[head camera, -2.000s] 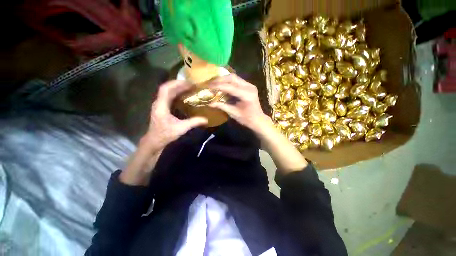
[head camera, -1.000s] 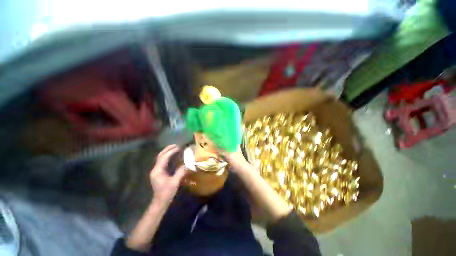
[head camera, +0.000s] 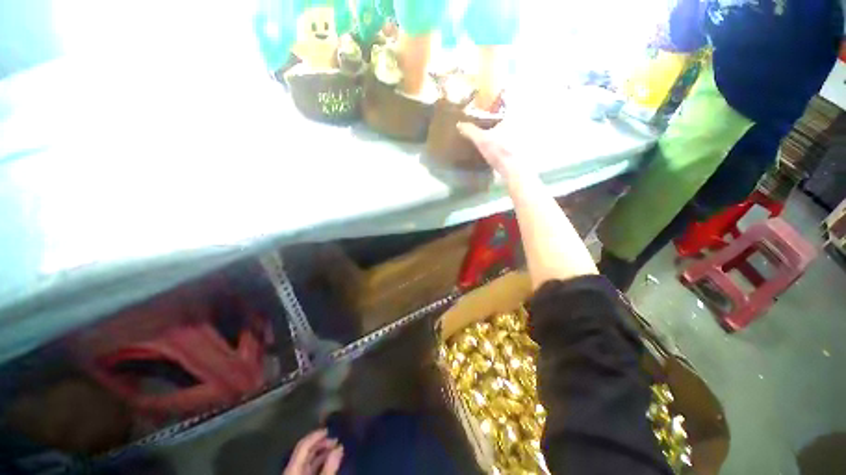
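Note:
Several plush toys with green tops stand in a row on the table. The left one has a dark brown base with yellow lettering (head camera: 336, 96), and another brown base (head camera: 397, 109) stands beside it. My right hand (head camera: 490, 144) is stretched out over the table, on the side of the rightmost plush toy's brown base (head camera: 452, 137); its far fingers are hidden. My left hand (head camera: 314, 455) is low at the bottom edge, partly cut off, empty, with loosely curled fingers. Glare washes out the toys' upper parts.
The pale-covered table (head camera: 185, 176) spans the back. An open carton (head camera: 468, 311) of gold ingots (head camera: 496, 376) lies below my right arm, which covers part of it. A person (head camera: 761, 65) stands at the right by red plastic stools (head camera: 756, 269). Slotted metal framing (head camera: 292, 306) runs under the table.
The view has tilted up to the table. My right hand has carried the toy from my lap onto the table. My left hand has let go and stays low.

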